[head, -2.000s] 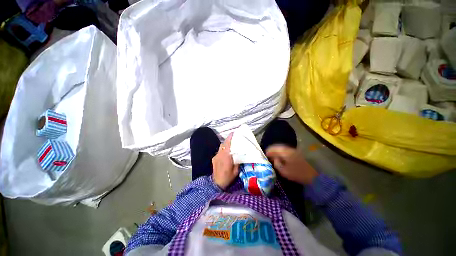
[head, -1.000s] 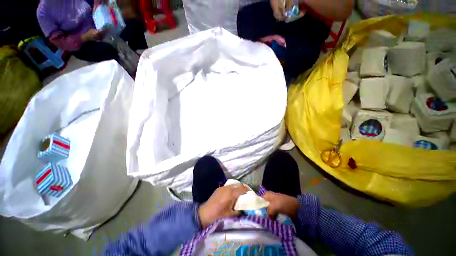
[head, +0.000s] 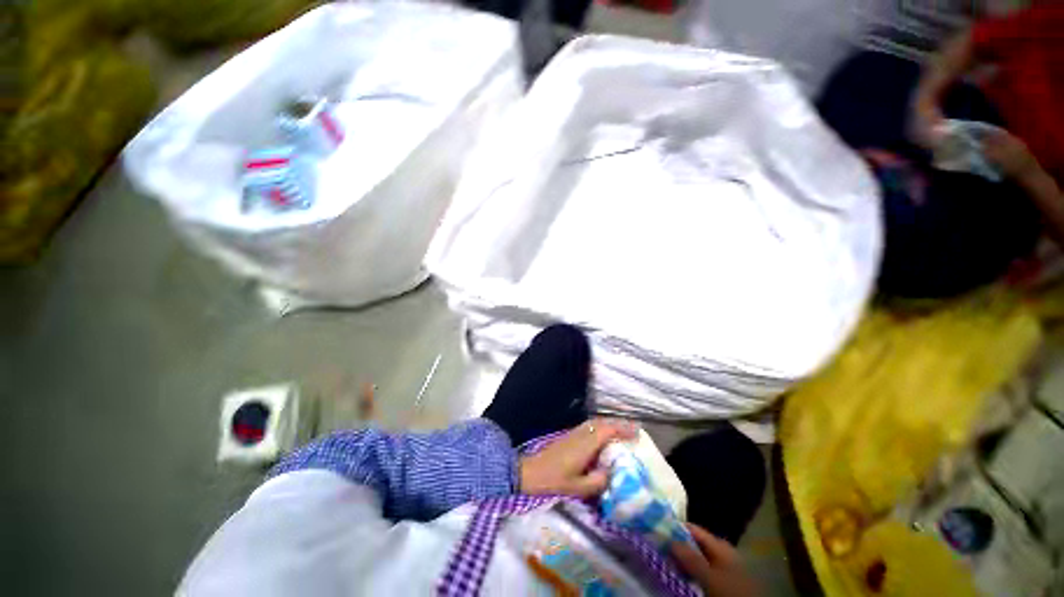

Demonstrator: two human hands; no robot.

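A blue-and-white striped cover [head: 637, 499] with some off-white backing showing lies low in my lap, in front of my apron. My left hand [head: 574, 459] grips its upper left end with the fingers closed on it. My right hand [head: 716, 564] is at its lower right end, blurred and partly hidden; it appears to hold that end. Two striped covers, one at the back [head: 315, 126] and one in front [head: 278, 180], lie in the left white sack [head: 350, 251].
A large white sack [head: 665, 356] stands open before my knees. A yellow sack [head: 863, 408] with off-white covers and orange scissors [head: 838, 531] is at right. An inside-out cover [head: 258, 425] lies on the floor at left. A person's hands [head: 1001, 149] hold a piece at upper right.
The view has swung left and tilted, so the sacks appear farther right and the floor cover shows again. More of the striped side shows between my hands than one second ago.
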